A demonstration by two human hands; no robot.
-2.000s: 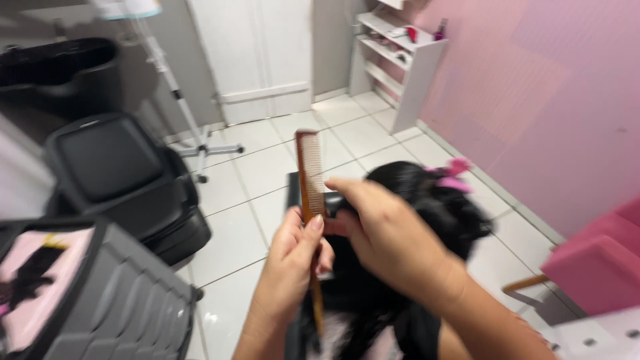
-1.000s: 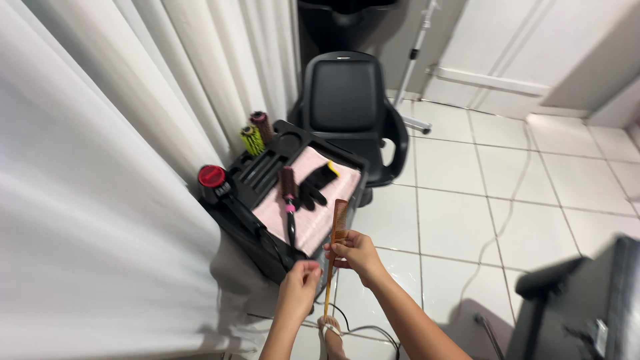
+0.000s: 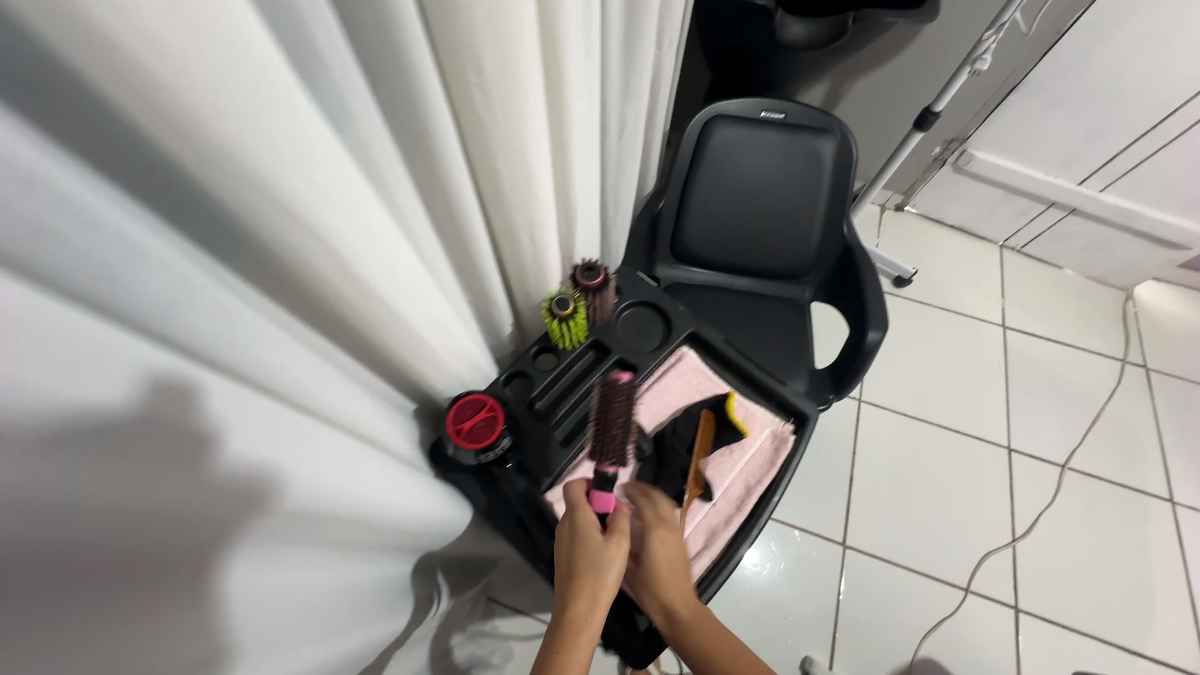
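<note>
A round hairbrush [image 3: 613,422] with dark bristles and a pink and black handle points up and away over the black trolley tray [image 3: 647,323]. My left hand [image 3: 591,544] is closed around its handle. Close beside the handle is my right hand [image 3: 659,544], blurred; whether it also grips the brush is unclear. Just beyond my right hand, an orange-brown comb [image 3: 698,455] lies on a black glove [image 3: 670,450] with a yellow edge, on a pink towel [image 3: 750,469] in the tray.
Green [image 3: 565,319] and dark purple [image 3: 592,281] round brushes stand at the tray's far left corner. A hair dryer with a red back [image 3: 476,424] hangs at the left. White curtain [image 3: 375,234] borders the left, a black chair [image 3: 759,197] stands behind, and a cord [image 3: 1059,487] crosses the tiles.
The comb, held in my right hand one second ago, now lies on the glove. The round brush, then lying on the towel, is now in my left hand.
</note>
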